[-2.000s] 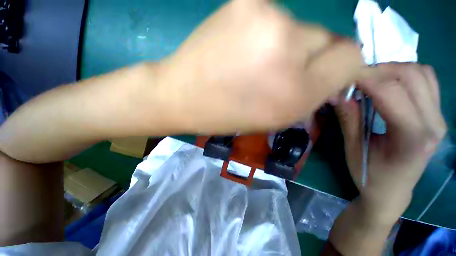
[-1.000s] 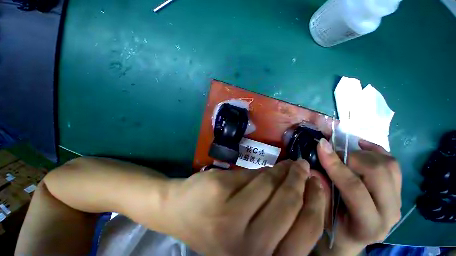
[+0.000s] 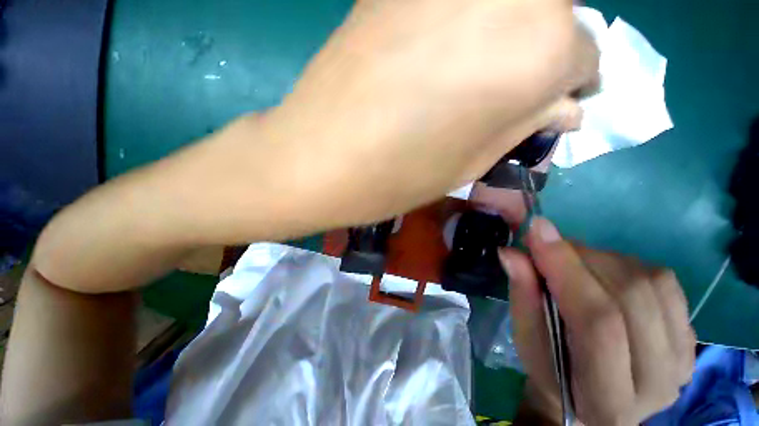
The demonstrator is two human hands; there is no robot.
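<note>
My right hand holds metal tweezers between thumb and fingers, their tips pointing up to a black shell at the fixture's upper right. My left hand is blurred and reaches across the fixture; its fingertips are close to that same shell, and I cannot tell if they hold something. The reddish-brown fixture lies under my left forearm, its square loop towards me. Another glossy black shell sits at its lower right, beside my right fingertips. A black block shows at the lower left; my left arm hides the rest.
A crumpled white wipe lies beyond the fixture on the green mat. Dark shells are cut off at the right edge. A dark grey surface is at the left. White cloth covers my lap.
The view has shifted, so the fixture's loop shows again and the bottle has left the picture. My left hand has moved up from the fixture's near side. The tweezer tips now point at the upper right shell.
</note>
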